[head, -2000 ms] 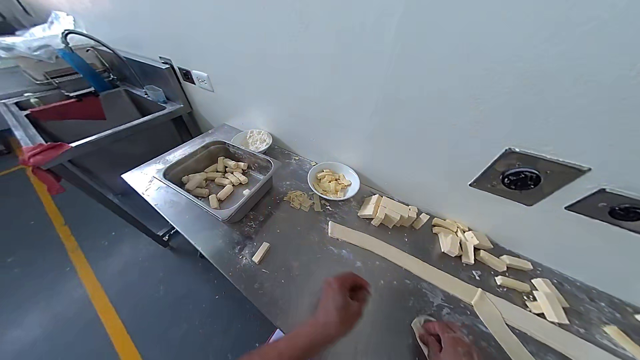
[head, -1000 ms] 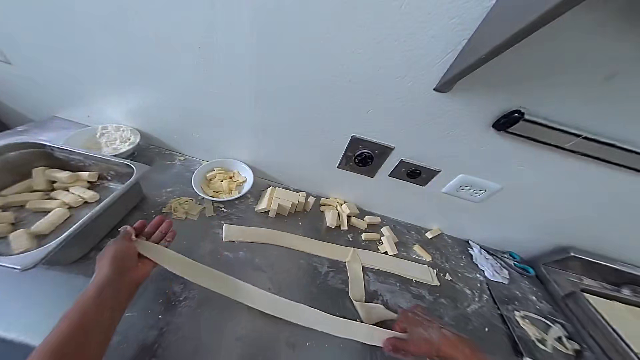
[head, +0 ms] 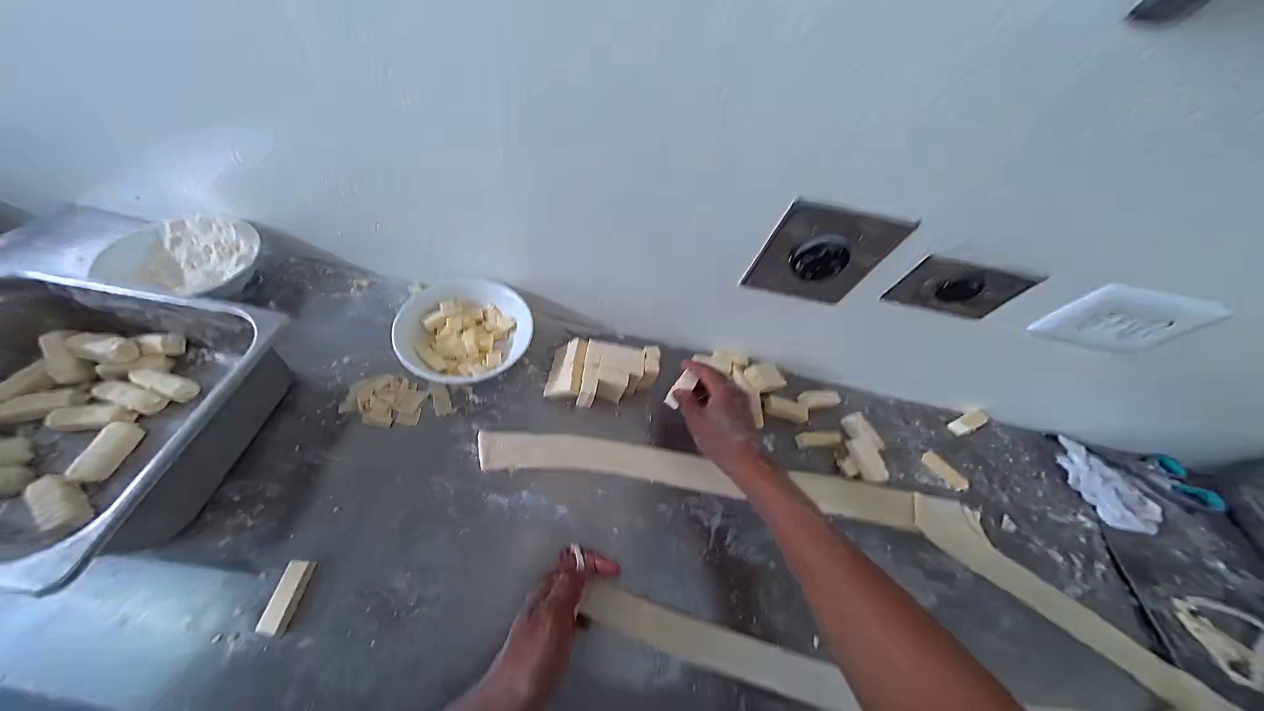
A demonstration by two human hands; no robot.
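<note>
My right hand (head: 718, 410) reaches across a long dough strip (head: 602, 458) and grips a pale cheese stick (head: 681, 388) beside a loose pile of cheese sticks (head: 787, 409). Nearer me, my left hand (head: 553, 612) holds the end of a second dough strip (head: 711, 644), which runs right under my right forearm. Stacked cheese blocks (head: 614, 369) stand left of my right hand. A third strip (head: 1057, 600) overlaps the first one's right end and runs down to the right. One lone cheese stick (head: 286, 597) lies at the lower left.
A steel pan (head: 212, 425) of wrapped rolls stands left, a bowl of flour (head: 202, 255) behind it. A white bowl of cheese pieces (head: 462, 331) and dough scraps (head: 385, 398) lie beside each other. Teal-handled scissors (head: 1190, 484) and a white cloth (head: 1111, 484) are at right. Outlets (head: 829, 252) are on the wall.
My right hand has moved from the near strip's right end to the cheese sticks and taken hold of one. My left hand, one second ago lifting the strip's left end, is lower at the table.
</note>
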